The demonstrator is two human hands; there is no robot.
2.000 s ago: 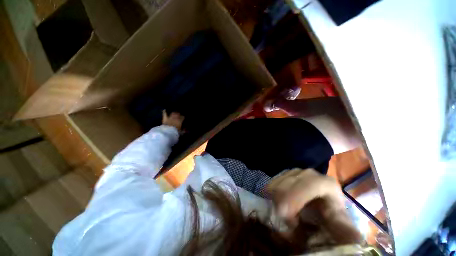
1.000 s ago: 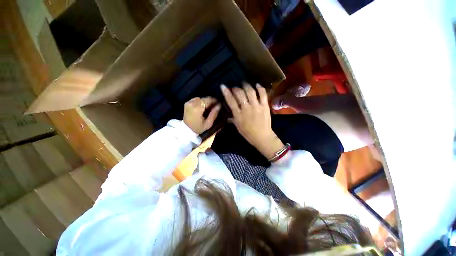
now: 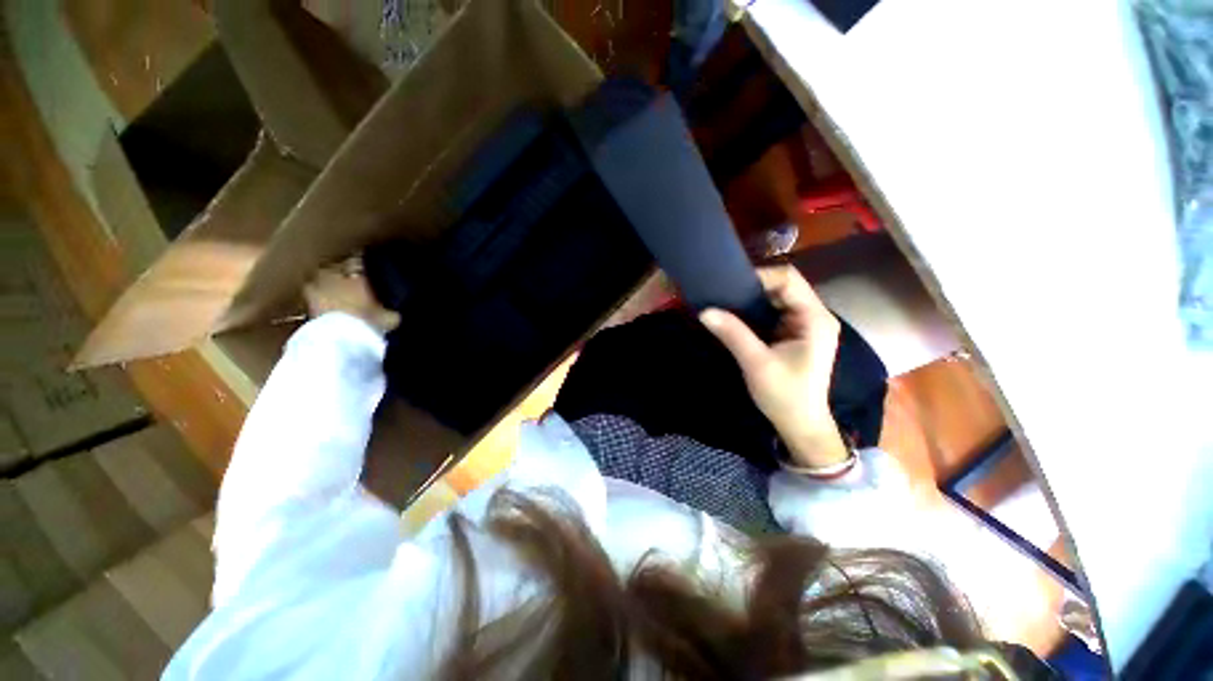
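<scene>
My right hand [image 3: 789, 349] holds the near end of a long black piece [image 3: 672, 200], which looks like one or more gift boxes, over the right edge of the open brown shipping carton [image 3: 452, 100]. My left hand [image 3: 349, 293] is inside the carton at its left side, on or against a dark item; its fingers are partly hidden and its grip cannot be told. Black gift boxes [image 3: 512, 200] lie in the carton, dark and hard to tell apart.
A white-topped table [image 3: 1011, 160] curves along the right, with clear plastic [image 3: 1184, 120] at its far edge. Another open carton [image 3: 200, 127] is at the upper left. A person's bare leg [image 3: 891, 319] and a red stool part [image 3: 841, 200] are below the table.
My right hand has moved right and now holds the long black piece. My left hand has moved left within the carton, away from my right hand.
</scene>
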